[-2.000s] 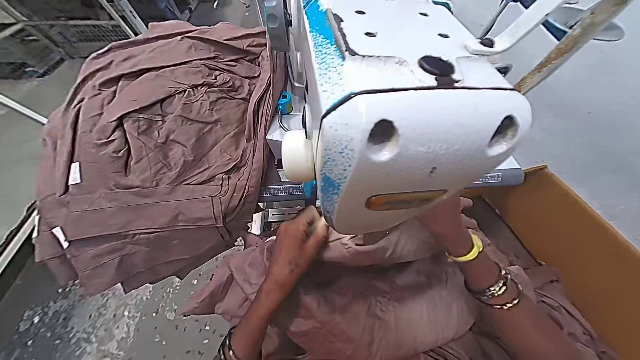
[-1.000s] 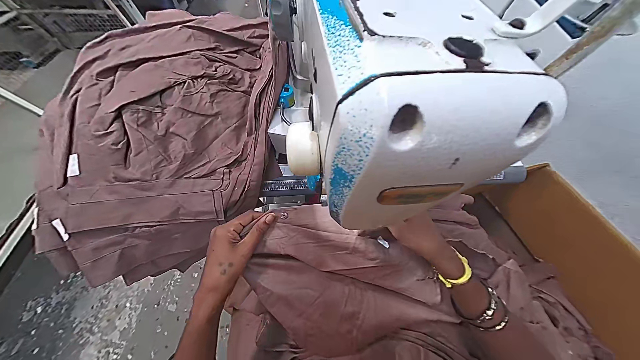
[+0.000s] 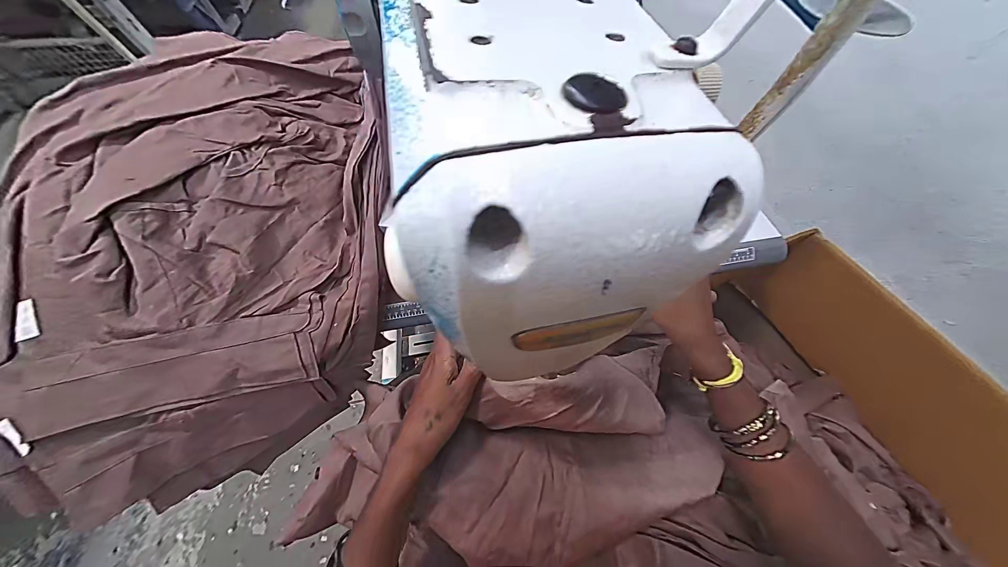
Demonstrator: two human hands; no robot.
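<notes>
The white head of an industrial sewing machine [image 3: 583, 228] fills the upper middle and hides the needle area. My left hand [image 3: 447, 378] is at the lower left of the head, against a brown cloth garment [image 3: 575, 480]; its fingertips are hidden behind the machine. At the right side of the head is my right hand [image 3: 689, 315], its fingers mostly hidden too, with the cloth hanging below it. A yellow band [image 3: 723, 370] and several bangles circle the right wrist and forearm. The cloth bunches between both forearms.
A tall pile of brown garments [image 3: 197, 213] lies left of the machine. A cardboard box [image 3: 890, 378] stands open on the right, with brown cloth beside its wall. A worn metal rod [image 3: 811, 71] slants at the upper right.
My left hand, seen pinching the cloth edge left of the machine a second ago, has moved right to the machine head. My right hand has gone farther behind the head.
</notes>
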